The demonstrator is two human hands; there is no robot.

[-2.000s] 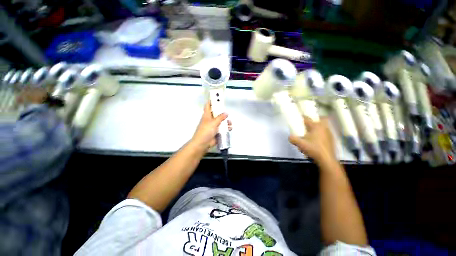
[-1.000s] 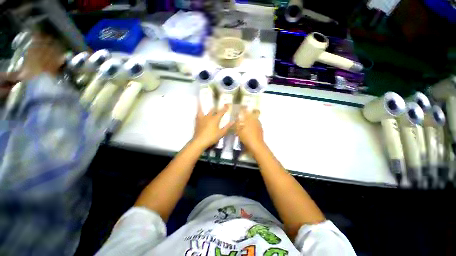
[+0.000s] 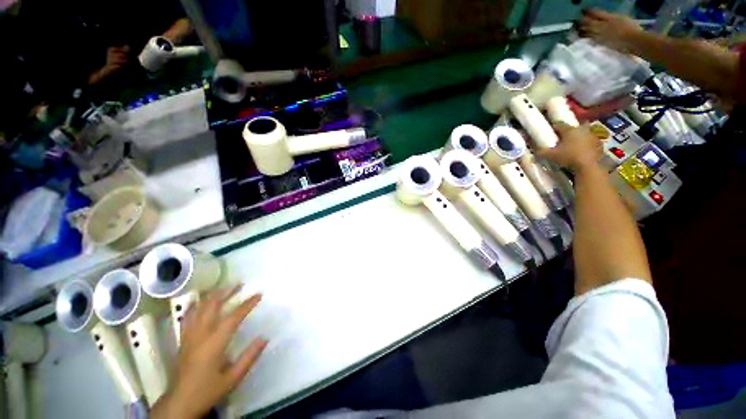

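Observation:
Three cream hair dryers stand side by side at the lower left; the nearest one [image 3: 168, 270] has dark button spots on its handle. My left hand [image 3: 208, 352] lies over its handle with the fingers spread. My right hand [image 3: 577, 147] is stretched to the far right, its fingers around the lower handle of a cream hair dryer [image 3: 513, 78]; its handle end is hidden. More hair dryers [image 3: 421, 178] lie in a slanted group at the right, with silver grilles and black tails towards the front edge.
White bench strip [image 3: 327, 282] with green edging. Behind it are a round cream bowl [image 3: 121, 217], blue tray [image 3: 57, 233], and a sideways dryer [image 3: 274, 147] on dark printed boxes [image 3: 286, 188]. At right are a device with red switches [image 3: 646, 172], plastic bags and another person's arm [image 3: 671, 53].
The view has turned right. My hands have moved apart from the three dryers they were both on; my left stays by them, my right has reached to the far-right group.

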